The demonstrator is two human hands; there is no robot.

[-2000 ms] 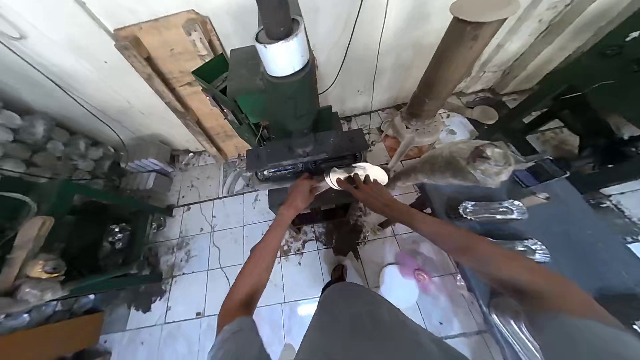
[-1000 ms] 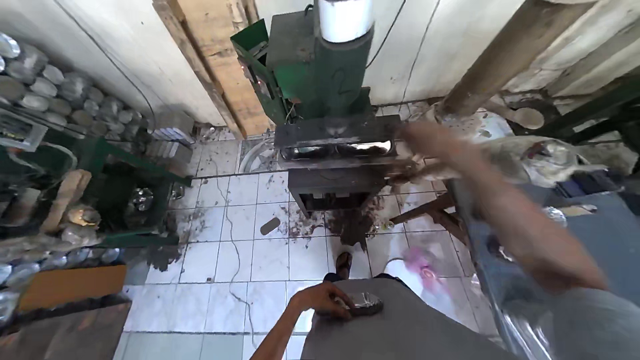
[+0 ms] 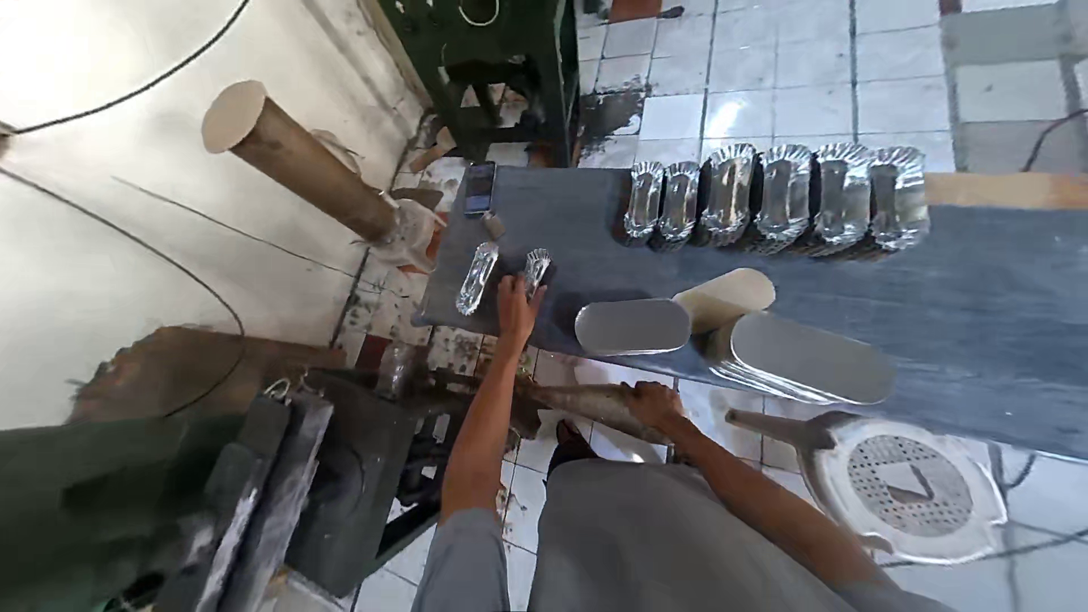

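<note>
My left hand (image 3: 517,313) reaches over the grey table's left end, its fingers on the near end of a fluted foil tray (image 3: 535,270). Another narrow foil tray (image 3: 477,278) lies just left of it. My right hand (image 3: 654,405) is closed around a long pale brown object (image 3: 595,403), perhaps a wrapped bar, below the table edge. Stacks of oval, silver-faced sheets (image 3: 812,357) rest near the table's front edge, with a smaller stack (image 3: 633,326) beside them. Several stacks of fluted foil trays (image 3: 786,194) stand in a row along the far edge.
A phone (image 3: 479,188) lies at the table's (image 3: 977,314) far left corner. A white plastic stool (image 3: 909,489) stands at lower right. The dark metal press (image 3: 340,476) is at lower left, and a brown cylinder (image 3: 310,170) leans near the wall.
The view has swung right, from the press to the table. My left hand, earlier near my lap with a small dark object, is now at a foil tray on the table.
</note>
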